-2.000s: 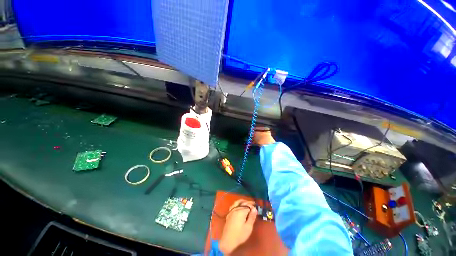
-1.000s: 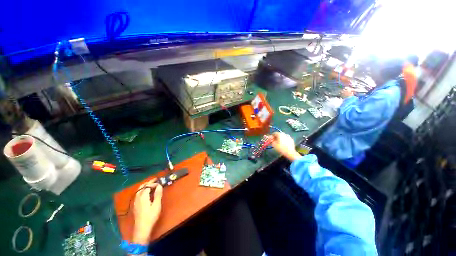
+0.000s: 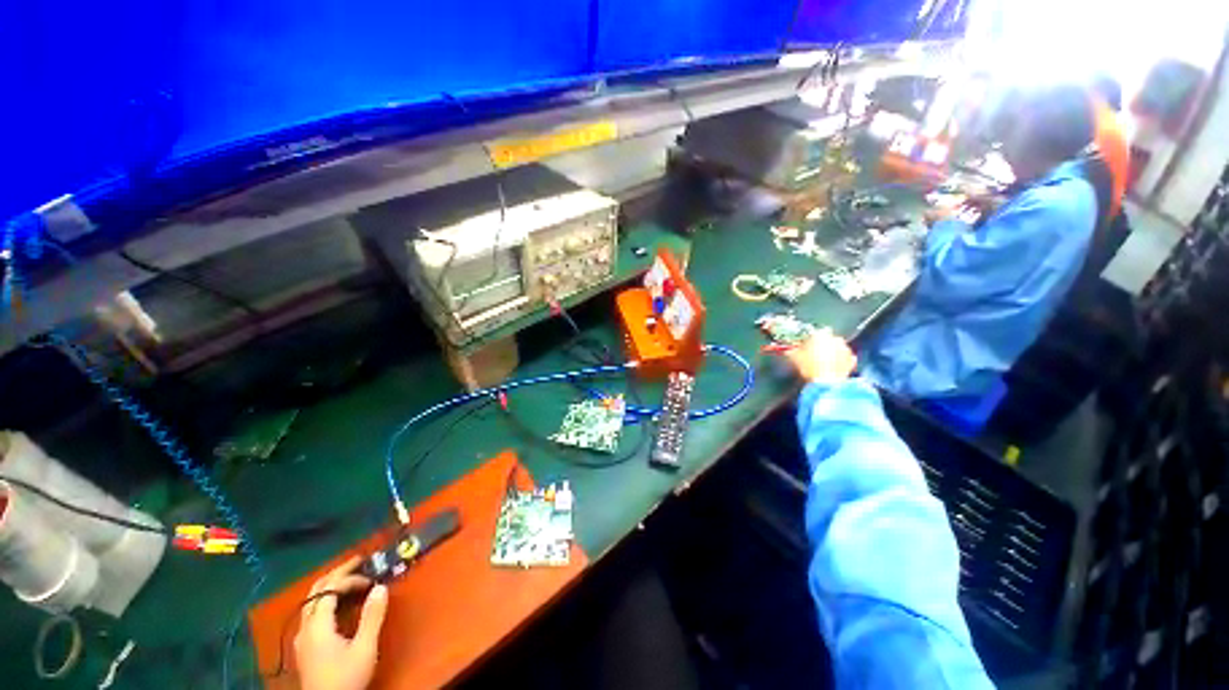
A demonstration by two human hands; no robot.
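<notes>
My left hand (image 3: 337, 634) is at the lower left, with its fingertips around the near end of a black connector block (image 3: 429, 537) on the orange mat (image 3: 445, 613). A thin black cable runs by the hand. A green circuit board (image 3: 532, 526) lies on the mat's right part. My right hand (image 3: 822, 357) is stretched out to the right, past the bench's front edge, close to another circuit board (image 3: 786, 328). A thin red tool (image 3: 778, 349) sticks out from its fingers; the rest of the tool is hidden.
An orange box (image 3: 660, 330), a remote control (image 3: 673, 421), another board (image 3: 590, 423) and a blue cable (image 3: 472, 394) lie right of the mat. An oscilloscope (image 3: 519, 263) stands behind. White containers (image 3: 81, 539) are left. A person in blue (image 3: 1004, 270) sits right, beside a black tray (image 3: 1011, 519).
The view has turned right. My right hand has moved from the back of the bench, past the remote control, to the far-right board. My left hand stays at the connector block.
</notes>
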